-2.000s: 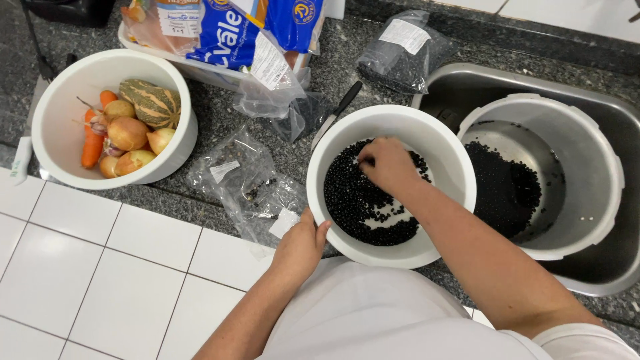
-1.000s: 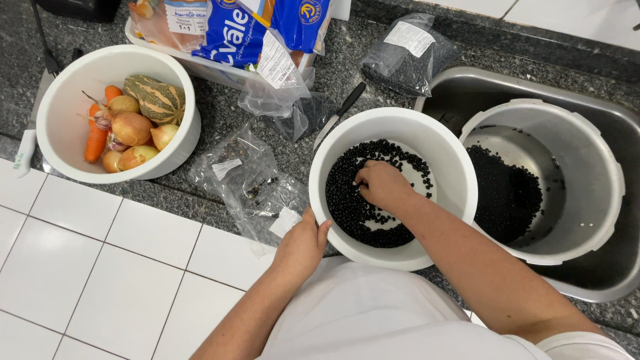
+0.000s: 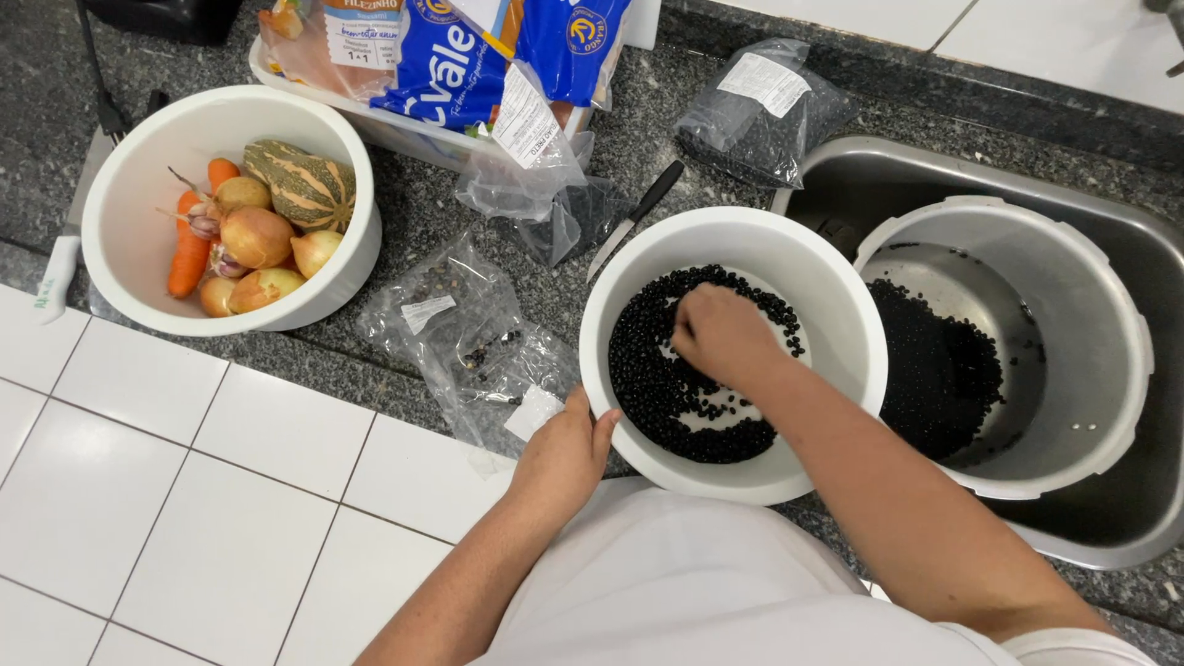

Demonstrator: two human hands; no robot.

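A white plastic bowl (image 3: 837, 370) holding black beans (image 3: 647, 398) stands at the counter's front edge. My right hand (image 3: 726, 338) is down inside it among the beans, its fingers bent and their tips hidden. At the bowl's left rim is my left hand (image 3: 566, 453), fingers and thumb against the outer wall; whether it grips the rim is unclear. Beside that hand lies a clear plastic bag (image 3: 462, 342) with a few loose beans and a paper piece. More black beans (image 3: 934, 370) lie in a metal pot (image 3: 1091, 342) to the right.
The pot sits in a steel sink (image 3: 934, 162). A black-handled knife (image 3: 638, 217) lies behind the bowl, near a bag of black beans (image 3: 763, 111). Packaged meat (image 3: 444, 65) fills a white tray (image 3: 416, 139). Further left are a vegetable bowl (image 3: 356, 268) and a white-handled knife (image 3: 57, 277).
My right hand has shifted within the bowl, and the bean layer under it has changed shape. My left hand stays at the bowl's left rim.
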